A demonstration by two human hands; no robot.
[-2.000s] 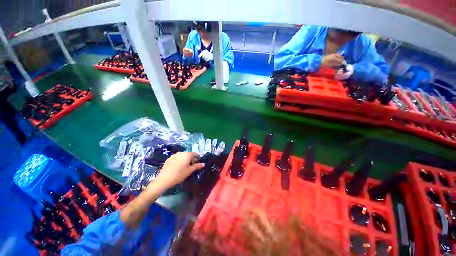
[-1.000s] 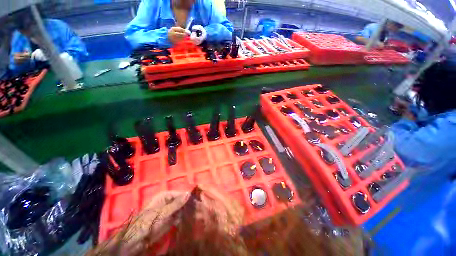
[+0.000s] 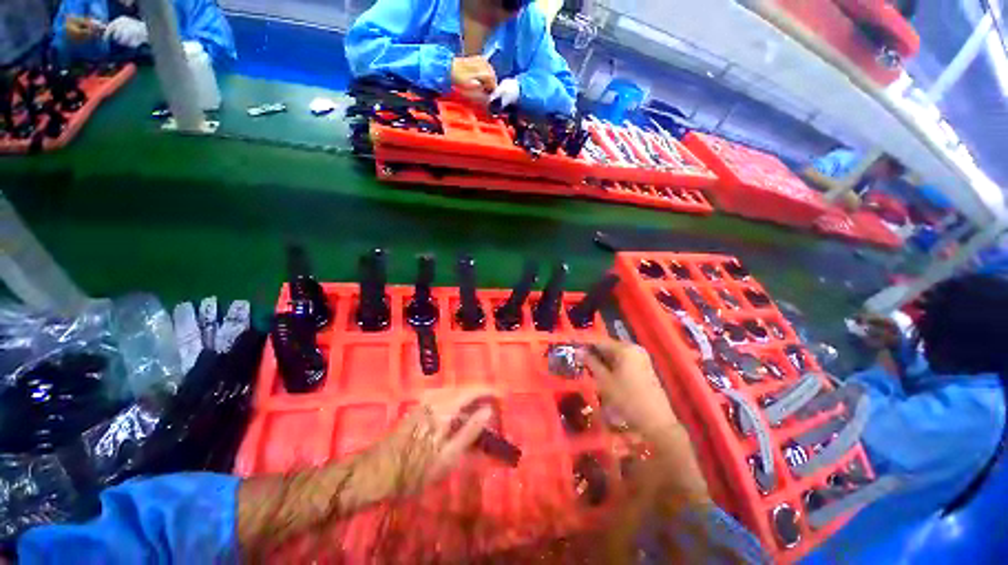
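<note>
The red-orange working tray [image 3: 365,450] lies in front of me. Strapped watches [image 3: 469,296] stand in its far row and left corner. My left hand [image 3: 448,433] is over the middle of the tray, holding a short black strap [image 3: 497,445] by one end. My right hand [image 3: 625,381] is at the tray's upper right, its fingertips on a round watch head [image 3: 565,359]. Whether the head is lifted clear of its pocket cannot be told. More watch heads [image 3: 577,411] sit in the right pockets, partly covered by my right arm.
At left lie a clear bag [image 3: 100,364], black straps [image 3: 221,392] and grey straps [image 3: 210,326]. A side tray [image 3: 718,386] with watch heads and grey straps is at right. People in blue work across the bench and at right.
My left hand has come from the strap pile to over the tray with a black strap. My right hand has appeared at a watch head. The view has turned right since the oldest frame.
</note>
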